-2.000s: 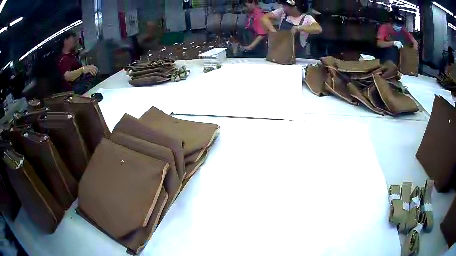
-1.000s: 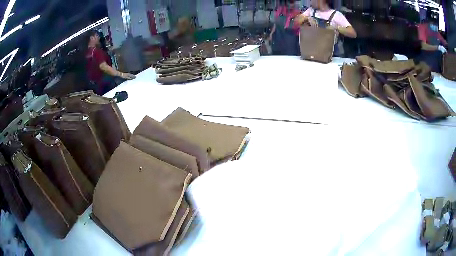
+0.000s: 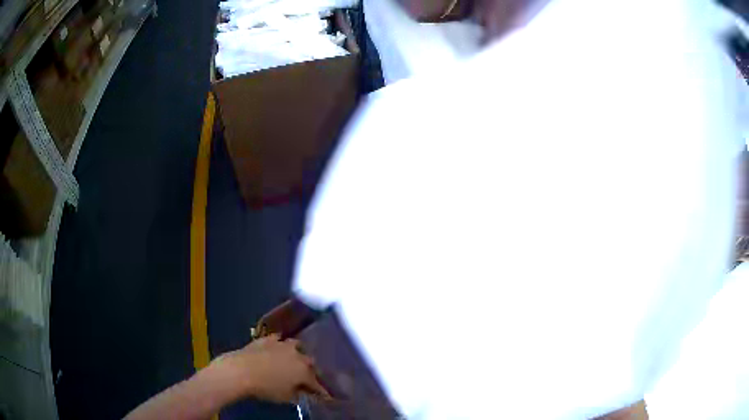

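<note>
A brown handbag (image 3: 341, 361) is low at the bottom centre, tilted and cut off by the lower edge. My left hand (image 3: 279, 369) grips it near its mouth, where a small gold-toned spot shows. A large overexposed white sheet, apparently stuffing paper (image 3: 526, 213), covers the centre and right and hides part of the bag. A small skin-coloured strip, possibly my right hand or wrist (image 3: 628, 412), shows at the bottom edge under the paper; its fingers are hidden.
A brown carton (image 3: 287, 123) full of white paper rolls (image 3: 275, 37) stands on the dark floor beside a yellow line (image 3: 199, 238). Grey shelving (image 3: 45, 139) with boxes is at the left. Brown pieces show at the top, partly hidden.
The view has swung from the white table to the floor aisle and carton. My left hand has come into view on a bag, and the white sheet now fills much of the picture.
</note>
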